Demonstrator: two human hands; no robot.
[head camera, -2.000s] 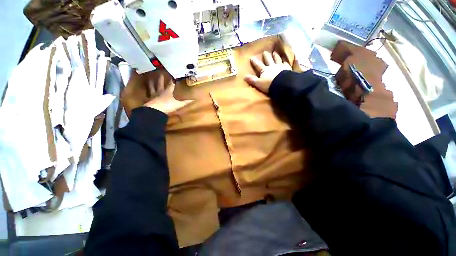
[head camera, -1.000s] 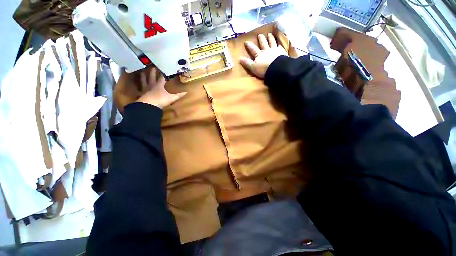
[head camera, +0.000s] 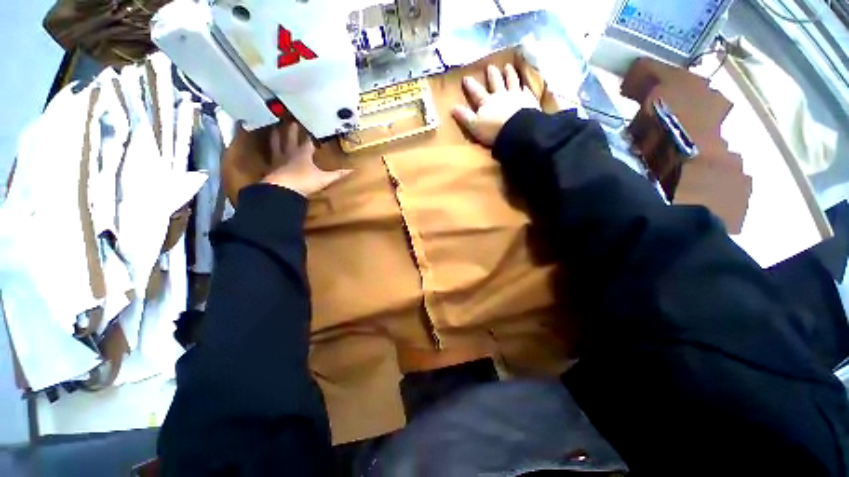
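A large tan-brown garment panel (head camera: 363, 256) lies under the sewing machine head and hangs over the front edge towards my lap. A dark seam runs down its middle. The yellow rectangular work clamp (head camera: 389, 127) rests on the cloth below the needle area. My left hand (head camera: 303, 166) lies on the panel left of the clamp, thumb spread, fingertips in shadow beside the machine head. My right hand (head camera: 495, 101) lies flat on the panel right of the clamp, fingers spread. Neither hand grips anything.
The white machine head (head camera: 270, 56) stands over the cloth. Layered white pieces with brown strips (head camera: 121, 214) lie at left. Brown notched patches (head camera: 712, 168) with a small metal tool (head camera: 675, 129) on them lie at right. A lit control panel (head camera: 666, 23) is at upper right.
The camera view shifts slightly between frames. Both hands stay flat on either side of the clamp, with no clear movement of the panel relative to it.
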